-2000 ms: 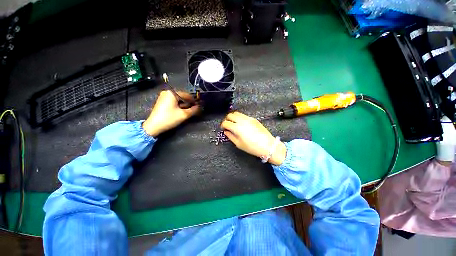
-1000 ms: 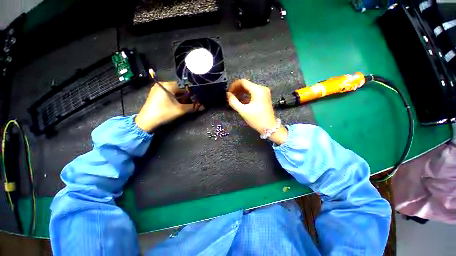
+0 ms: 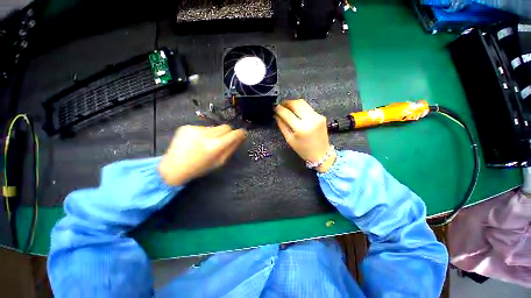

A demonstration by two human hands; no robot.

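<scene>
A black cooling fan with a round white hub stands on the black mat, its front side towards me. Its thin lead with a small pale connector lies at its left. My right hand is at the fan's lower right corner, fingertips touching it; any small part between them is hidden. My left hand is slightly blurred, left of and below the fan, fingertips together; I cannot tell if they hold something. A loose pile of tiny fasteners lies on the mat between my hands.
An electric screwdriver lies right, its cable curving towards me. A slotted grille with a green circuit board lies left. A fastener tray is behind. Black housings are far right. A pink sleeve shows lower right.
My left hand has left the fan's side and moved down and towards the pile. My right hand went from the pile to the fan's right corner. The fan lead has dropped to the mat.
</scene>
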